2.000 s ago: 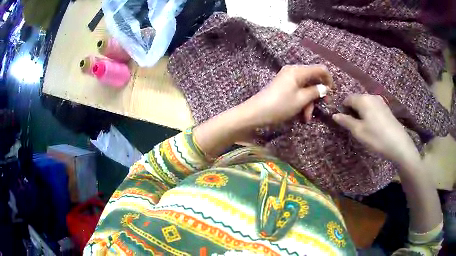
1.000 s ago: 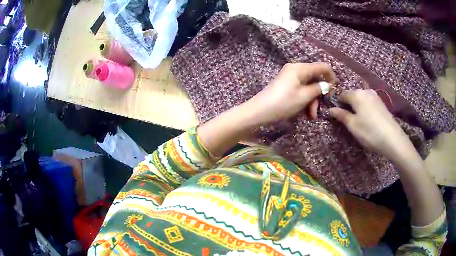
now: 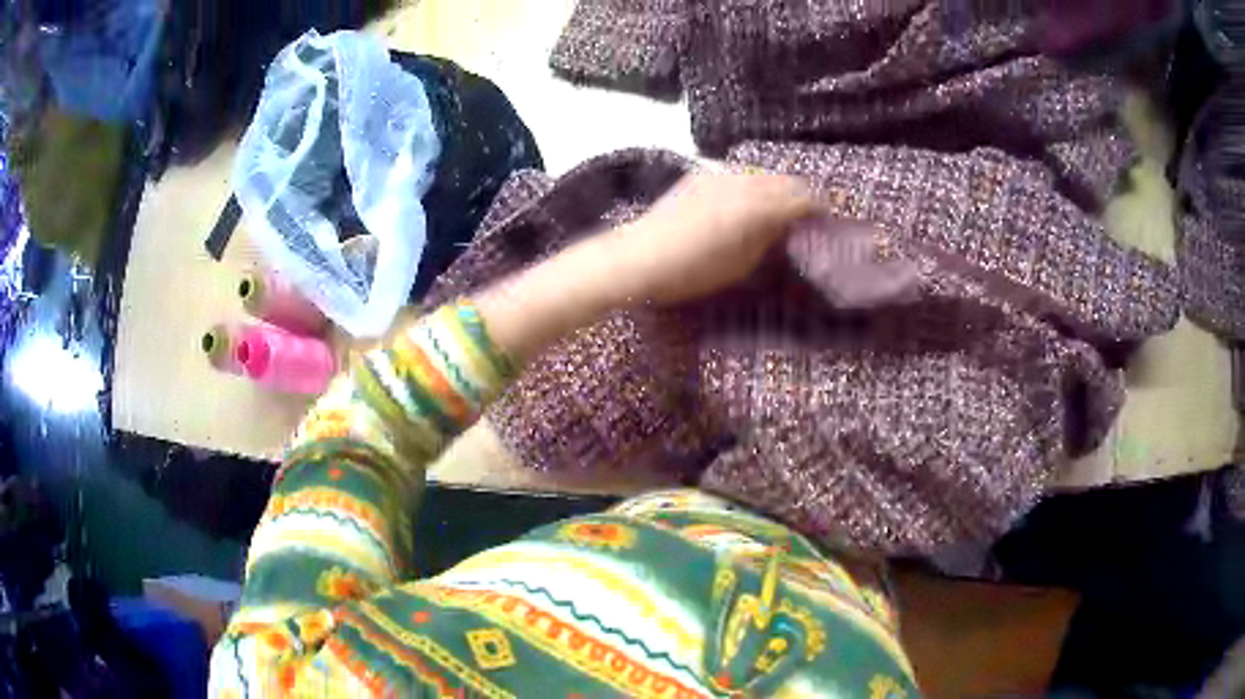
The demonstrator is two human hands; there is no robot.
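Note:
The purple-brown flecked tweed coat lies bunched and folded on the table in front of me. My left hand reaches across its upper part, with its fingers curled onto the cloth and shut on a fold. The fingertips are blurred and partly hidden. A smooth mauve-maroon flap, blurred, stands just right of the hand. My right hand is not in view. No needle, thread or button can be made out.
A whitish clear plastic bag lies on a black bundle at the table's left. A bright pink thread cone and duller ones lie below it. More tweed lies at the far side.
My hands have parted and the right has left the picture. My left hand has moved left and up. The coat is shifted and refolded. The view has moved, so the bag and cones sit lower.

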